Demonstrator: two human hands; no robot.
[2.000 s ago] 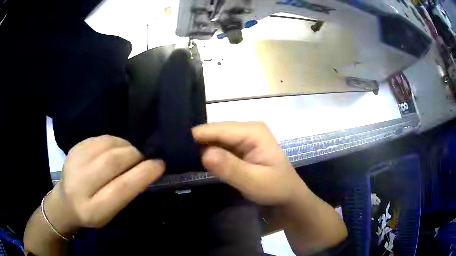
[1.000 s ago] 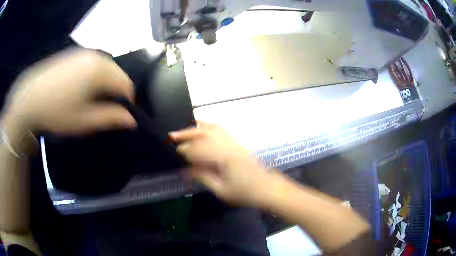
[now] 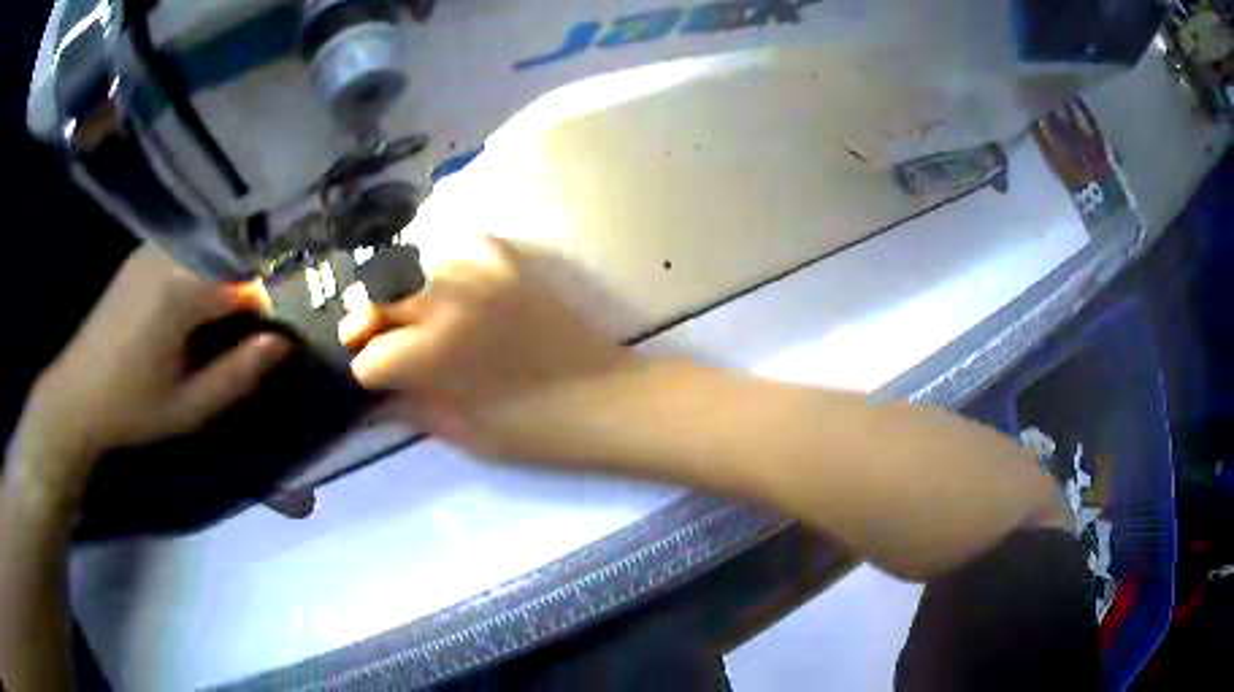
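The white sewing machine (image 3: pixel 677 81) with blue lettering stands across the top of the view, its needle area lit at upper left. Black cloth (image 3: pixel 203 466) lies on the table at the left and reaches up to the needle area. My left hand (image 3: pixel 149 358) is at the cloth's left part, fingers bent on it beside the needle area. My right hand (image 3: pixel 474 345) is just right of the presser area, its fingertips pinching the cloth close to the needle. The presser foot and needle are partly hidden by the machine head and my fingers.
The cream machine bed (image 3: pixel 704 203) extends to the right, with a short grey fitting (image 3: pixel 951 169) at its end. A ruler strip (image 3: pixel 568 588) runs along the table's front edge. A blue bin (image 3: pixel 1150 500) with white scraps stands at the lower right. A white surface shows below the table edge.
Both hands have moved up with the cloth to the needle area. The view has moved closer to the machine head, and the cloth now covers less of the table's front part.
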